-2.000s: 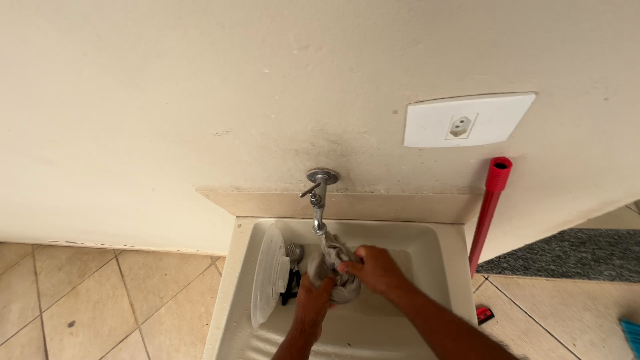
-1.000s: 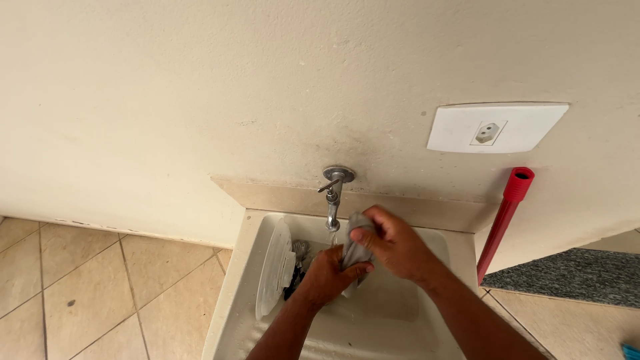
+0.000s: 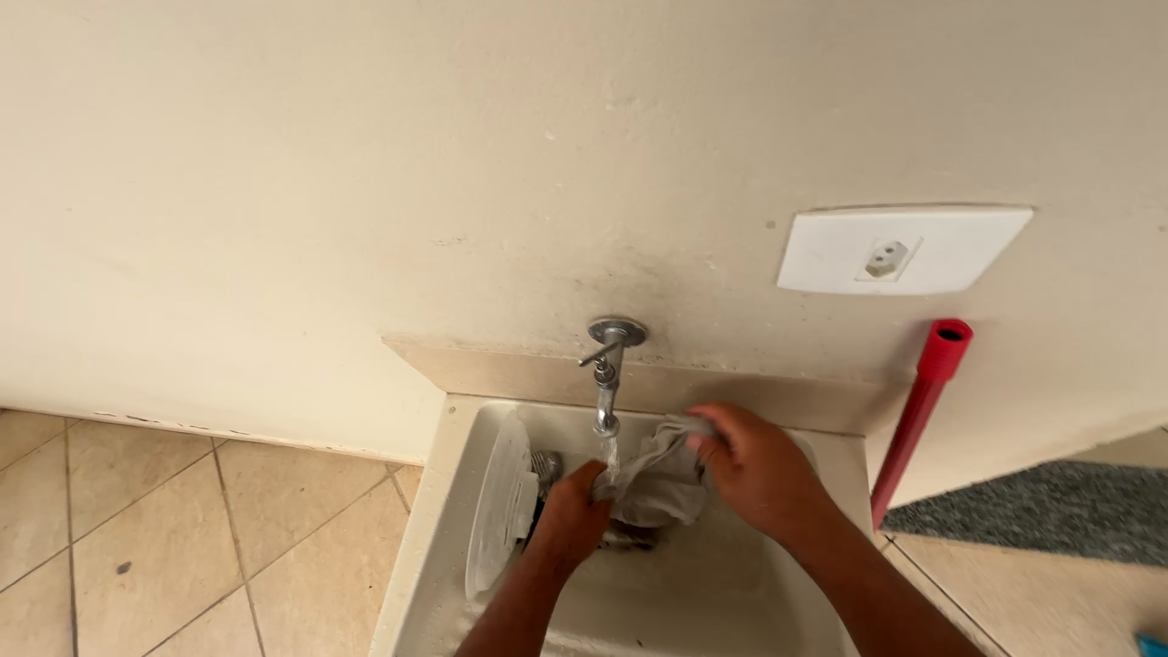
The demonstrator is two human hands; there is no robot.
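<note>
Between my two hands a wet grey cloth (image 3: 662,484) is spread out over the basin of a cream utility sink (image 3: 693,593). My left hand (image 3: 577,516) grips its left end, right by the stream of water falling from a metal wall tap (image 3: 607,392). Its upper right corner is pinched in my right hand (image 3: 753,461), higher and to the right of the tap's spout. Below the cloth, something dark lies in the basin, mostly hidden.
A round white plastic piece (image 3: 500,511) leans on the basin's left wall, near a coiled metallic item (image 3: 546,467). A red pole (image 3: 917,420) leans on the wall right of the sink, under a white socket plate (image 3: 903,249). Floor tiles and a dark grey mat (image 3: 1049,511) flank the sink.
The cloth was bunched between my hands one second ago; now it is opened out. My hands have moved apart, and my left hand is beside the water stream.
</note>
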